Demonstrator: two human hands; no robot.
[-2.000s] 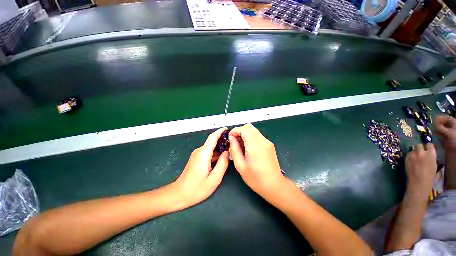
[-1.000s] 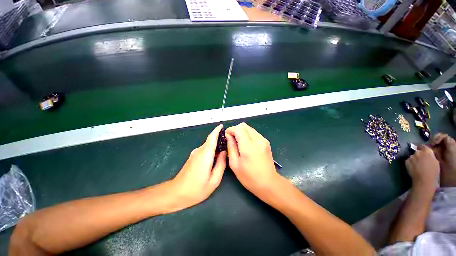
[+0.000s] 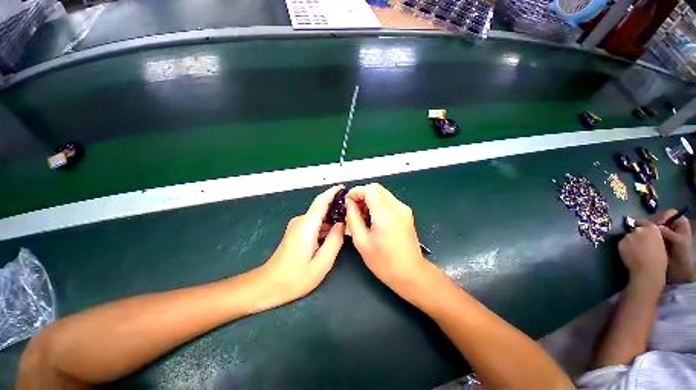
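Note:
A small black housing assembly [image 3: 338, 207] with a bit of yellow at its lower side is held upright between my hands, just in front of the white strip. My left hand [image 3: 299, 255] grips it from the left with thumb and fingers. My right hand [image 3: 387, 232] touches its right side with thumb and fingertips; the fingers hide much of it, and I cannot tell whether they pinch a small part. The tip of a thin tool [image 3: 425, 248], possibly tweezers, shows on the bench beside my right wrist.
Black units with labelled tabs lie on the green belt, at left [image 3: 66, 156] and right of centre [image 3: 446, 126]. A dark-silver component pile [image 3: 584, 208] and beige pile [image 3: 617, 186] lie right, beside a neighbour's hands [image 3: 646, 247] holding a dark pen-like tool. A clear bag [image 3: 27, 297] lies left.
The units on the belt have moved left. My hands stay in place, with the unit turned slightly so its yellow part shows again. The neighbour now holds a dark tool.

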